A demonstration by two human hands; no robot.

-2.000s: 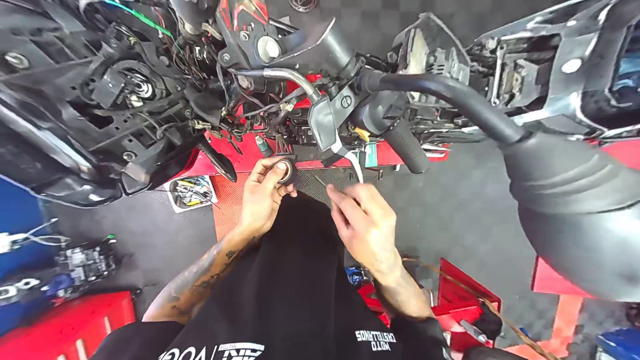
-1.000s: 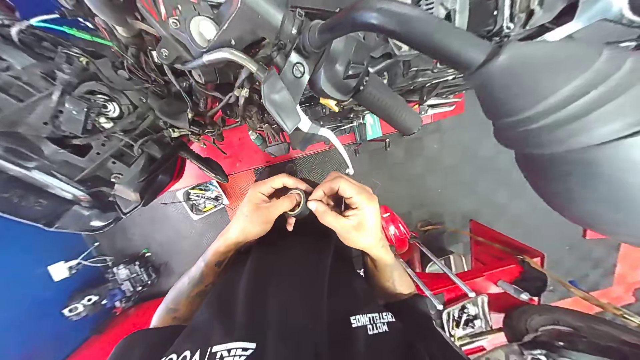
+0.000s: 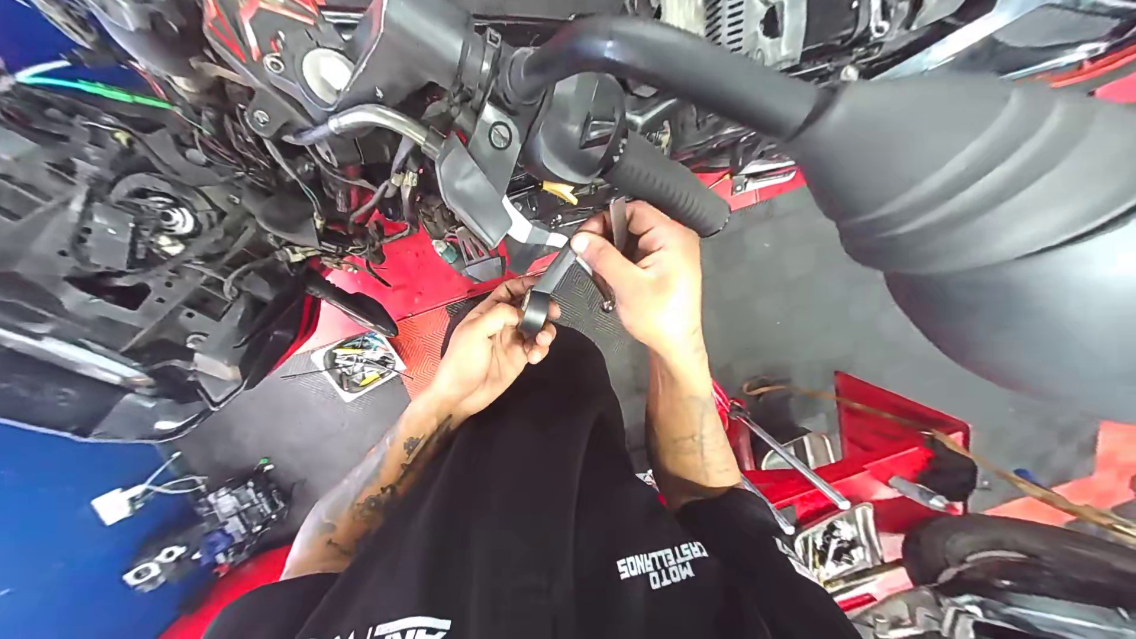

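Observation:
My left hand [image 3: 497, 342] holds a roll of black tape [image 3: 534, 312] between thumb and fingers. A strip of the tape [image 3: 557, 272] runs from the roll up to my right hand [image 3: 652, 275], pinched between thumb and forefinger. Just above the hands are the brake or clutch lever [image 3: 524, 226] and the black rubber handlebar grip [image 3: 674, 182] of a motorcycle. A thin dark flat piece [image 3: 618, 222] stands up by the right fingers; what it is I cannot tell.
A large mirror [image 3: 976, 177] on its black stem juts out at right. Exposed wiring [image 3: 382, 191] lies left of the lever. A tray of tools [image 3: 359, 364] is on the floor at left, with a dark mechanical part [image 3: 240, 510] lower down. Red stands [image 3: 887, 453] are at lower right.
My hands, close together at the roll one second ago, are now apart, with a strip of tape drawn out between them. The right hand has moved up beside the handlebar grip.

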